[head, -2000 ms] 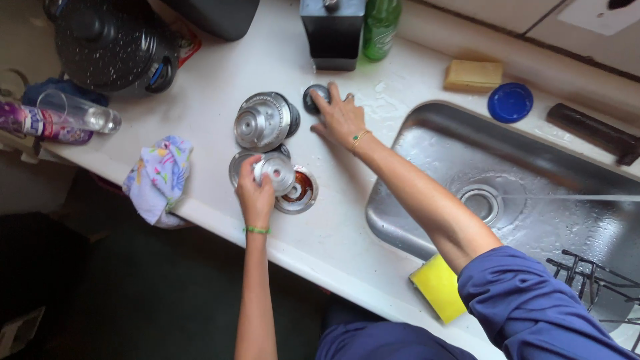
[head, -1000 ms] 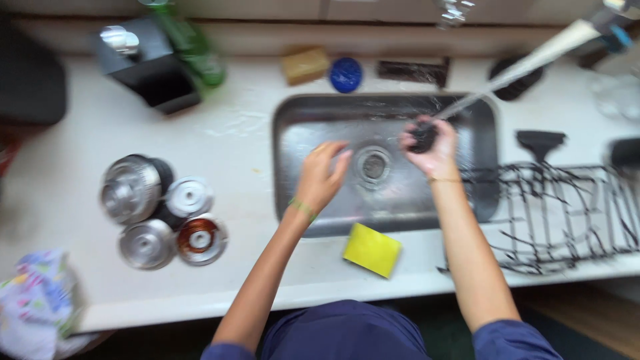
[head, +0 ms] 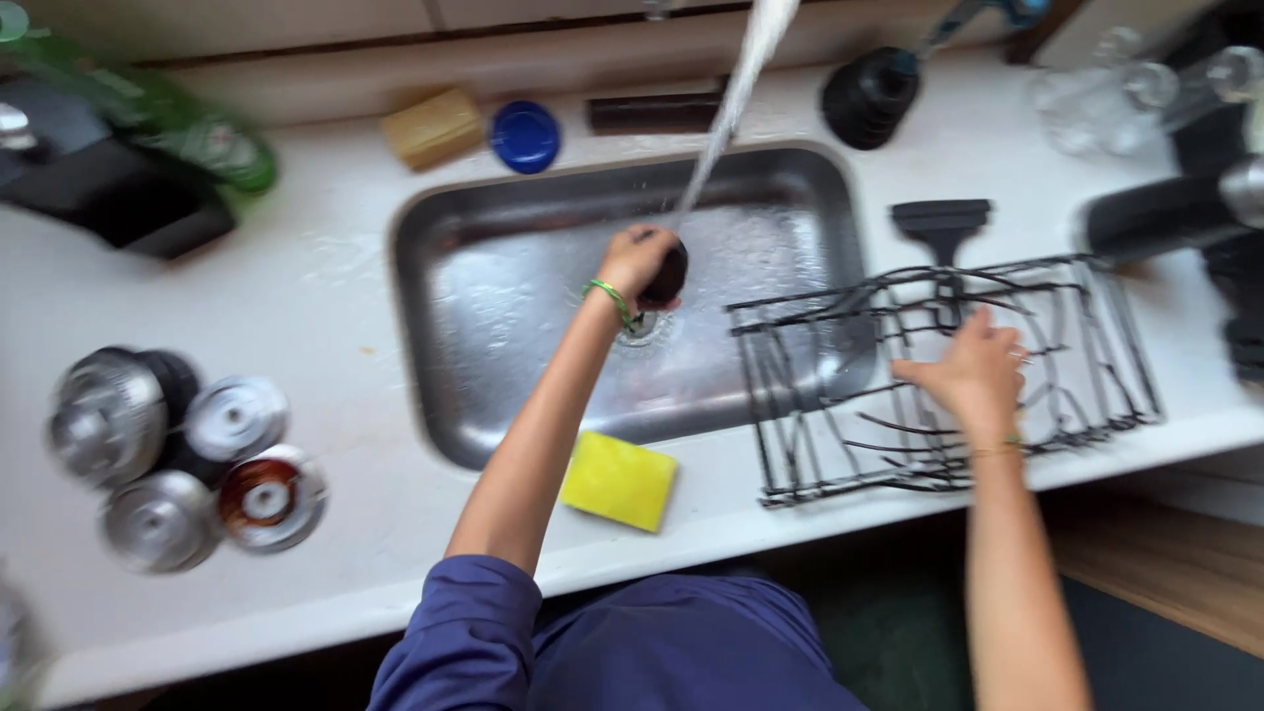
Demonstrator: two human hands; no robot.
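Observation:
My left hand [head: 635, 265] holds a small round dark piece [head: 666, 274] over the drain of the stainless steel sink [head: 632, 395], close beneath the faucet stream [head: 739, 89]. My right hand [head: 973, 370], fingers spread, is over the black wire dish rack [head: 780, 494]; whether it touches the wires is unclear. A black squeegee [head: 940, 222] stands with its handle in the rack. A yellow sponge cloth [head: 620, 481] lies at the sink's front rim. To the left on the counter sit several round metal parts [head: 155, 521], one stained brown inside [head: 267, 499].
Behind the sink are a tan soap bar [head: 434, 128], a blue round lid [head: 525, 137], a dark brown bar-shaped object [head: 654, 114] and a black plunger-like item [head: 871, 97]. A green glass bottle [head: 227, 153] and black container [head: 148, 212] stand left. Glasses [head: 1116, 94] stand right.
The dark round piece was in my right hand a second ago; now my left hand has it. My right hand has moved right, over the rack. The view has swung right since two seconds ago.

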